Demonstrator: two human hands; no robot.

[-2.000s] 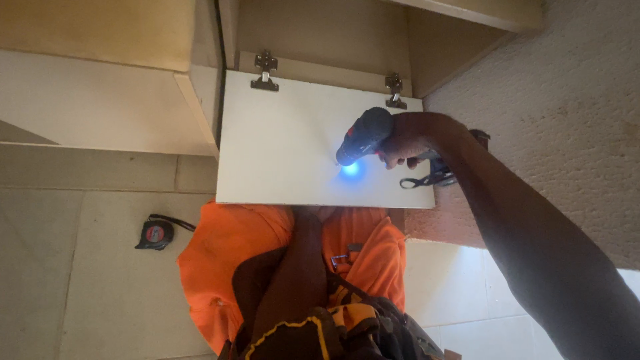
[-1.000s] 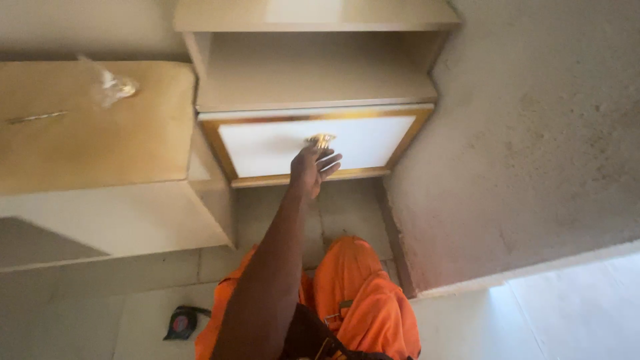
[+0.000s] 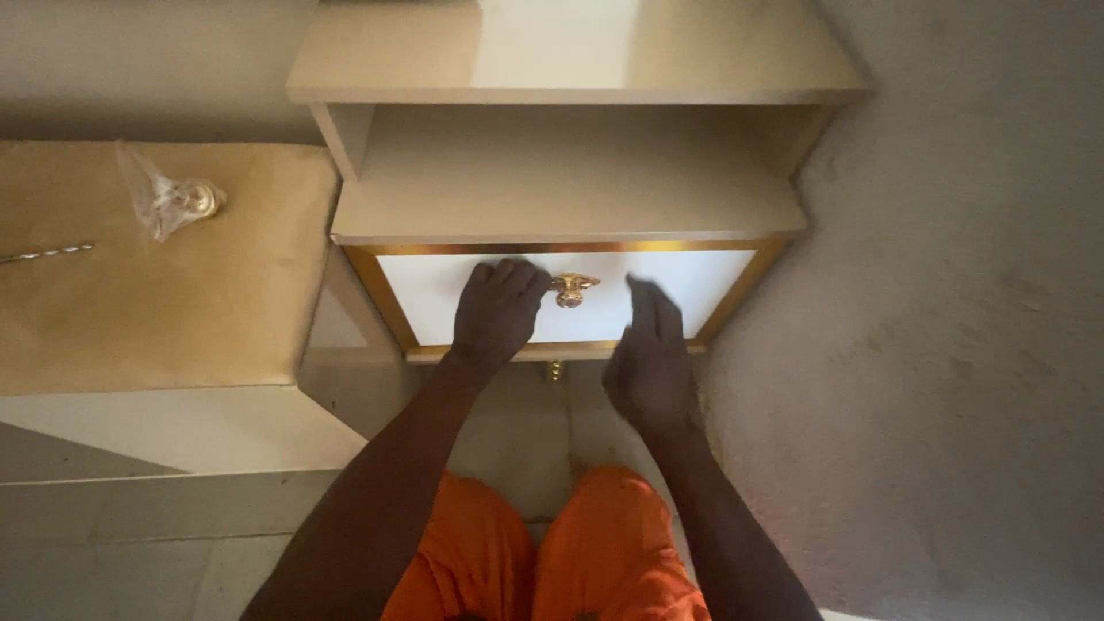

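A white cabinet door (image 3: 604, 323) with a gold-coloured border is closed below an open shelf. A gold ornate knob (image 3: 571, 290) stands out at the middle of the door. My left hand (image 3: 500, 312), fingers curled, is just left of the knob; its fingertips are at or near the knob's left end, and whether they touch it is unclear. To the right of the knob my right hand (image 3: 654, 362) is blurred, its fingers pointing up over the door, with nothing visible in it. A small gold piece (image 3: 555, 371) shows below the door's lower edge.
On the tan-topped cabinet (image 3: 259, 285) at left lie a clear plastic bag (image 3: 164, 203) with a gold piece and a drill bit (image 3: 52, 253). The open shelf (image 3: 569, 194) is above the door. A rough wall (image 3: 931, 328) closes off the right side.
Two seconds ago the door was folded down and a lit power drill was over it. One second ago one hand was on the knob of the closed door; now both hands are beside it.
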